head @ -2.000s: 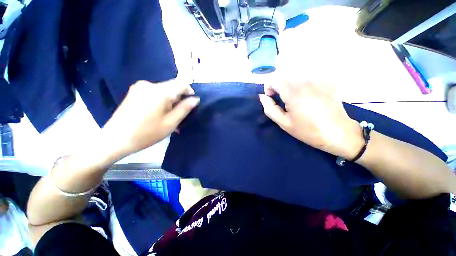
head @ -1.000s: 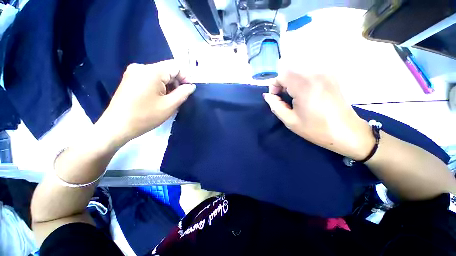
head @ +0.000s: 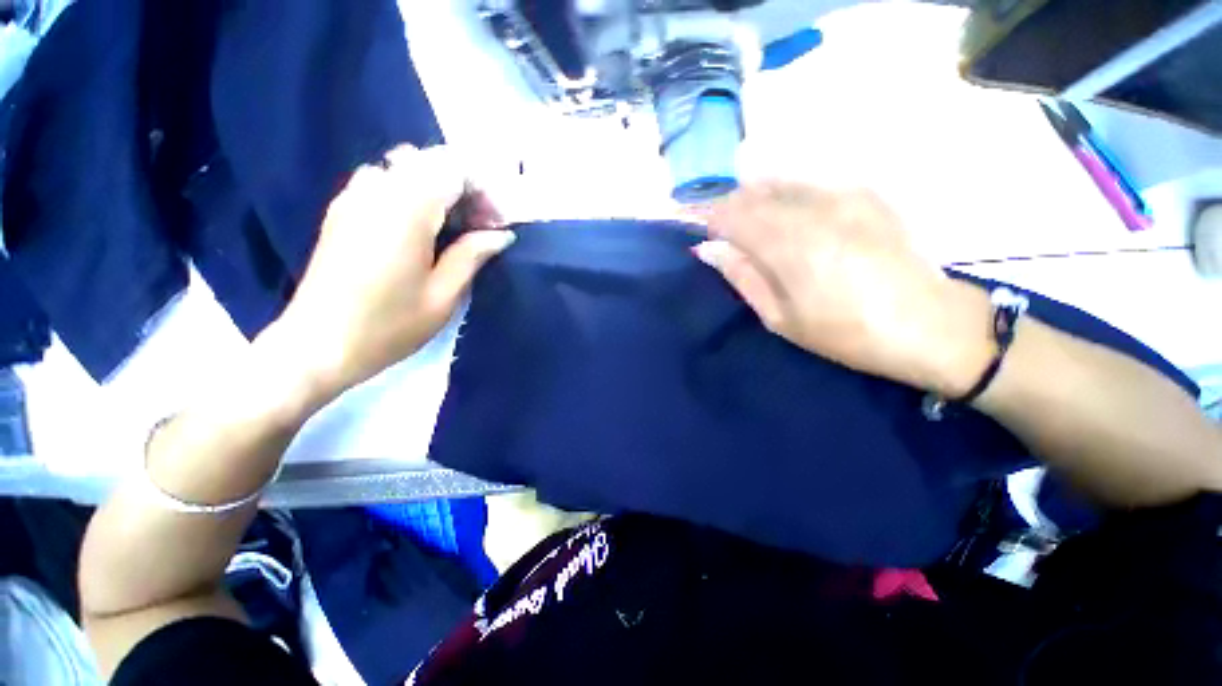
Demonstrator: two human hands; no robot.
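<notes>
A large dark navy garment panel (head: 697,389) lies across the white table and hangs over its front edge. Its top edge runs nearly straight between my two hands, just in front of the sewing machine head (head: 610,60). My left hand (head: 402,255) pinches the panel's top left corner between thumb and fingers. My right hand (head: 831,275) holds the same edge further right, thumb on the cloth, fingertips close to the blue-grey cylinder (head: 702,141). The needle area is blurred, and I cannot tell whether the cloth touches it.
Waiting navy panels (head: 288,121) lie at the left of the table. A blue tab (head: 791,48) is behind the head. Pink and blue pens (head: 1110,174) lie at the right beside a dark object (head: 1099,60). A ruler tape (head: 389,485) runs along the front edge. A blue crate (head: 449,533) is below.
Both hands keep hold of the panel's top edge. My left hand has shifted slightly left and up since the earliest frame, and the top edge looks straighter. The view has shifted a little.
</notes>
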